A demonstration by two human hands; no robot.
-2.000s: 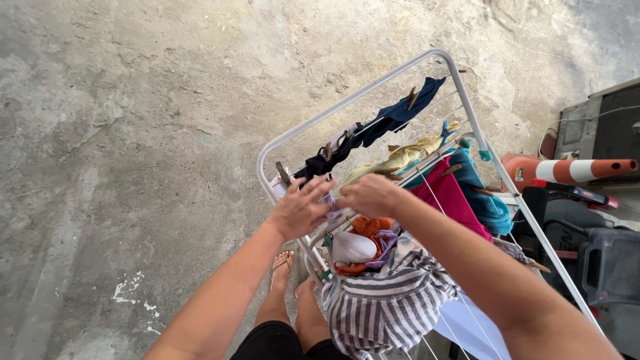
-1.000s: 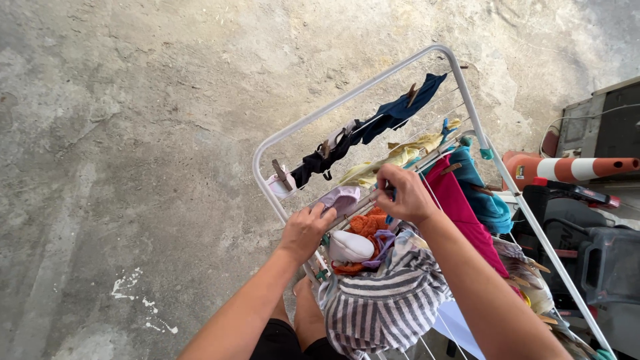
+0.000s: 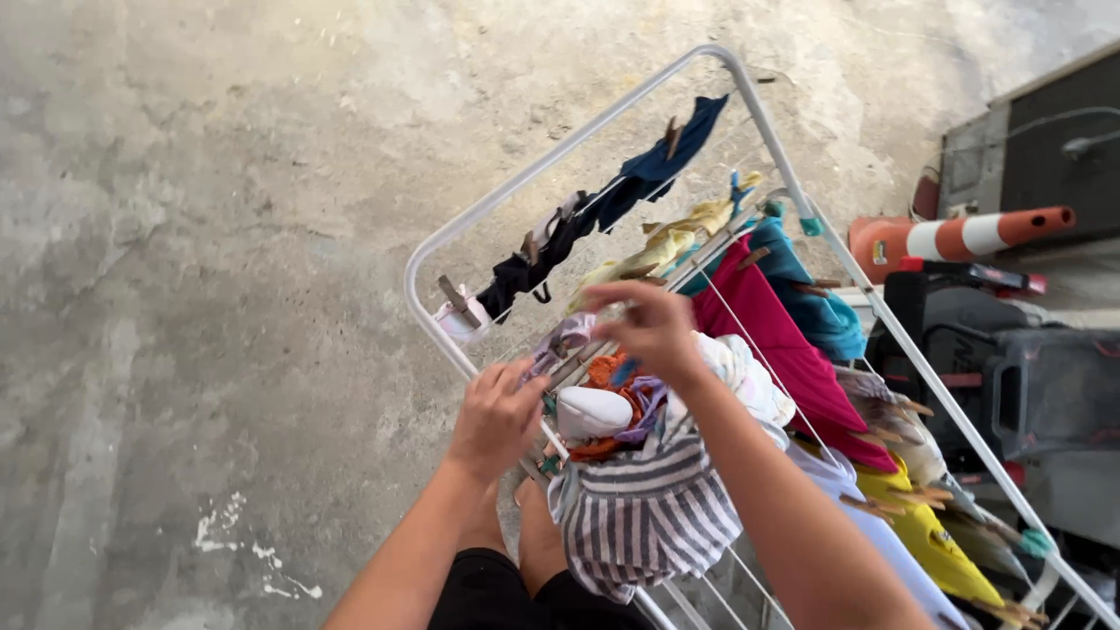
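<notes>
A white metal drying rack (image 3: 560, 157) carries pegged clothes. My left hand (image 3: 500, 418) is at its near left edge, its fingertips on a lilac garment (image 3: 569, 332) that lies along a rail; how firmly it grips is unclear. My right hand (image 3: 647, 331), blurred and with bent fingers, is just right of that garment; a small blue object (image 3: 623, 373) shows beneath it, and whether it is held I cannot tell. Below the hands, a grey-and-white striped cloth (image 3: 652, 516) rests on the rack beside a white padded piece (image 3: 593, 412), orange fabric (image 3: 604, 372) and purple fabric (image 3: 646, 407).
Dark garments (image 3: 560, 249) hang from wooden clothespins at the far side, with yellow cloth (image 3: 691, 223) nearer. A magenta garment (image 3: 787, 350) and a teal one (image 3: 814, 306) hang to the right. Beyond the rack lie an orange-and-white traffic cone (image 3: 962, 234) and a clear-lidded case (image 3: 1059, 389).
The lilac garment, largely hidden by my hands two seconds ago, now shows along the rail. My right hand has moved from near the rail's clothespins to just beside the garment, its fingers more spread.
</notes>
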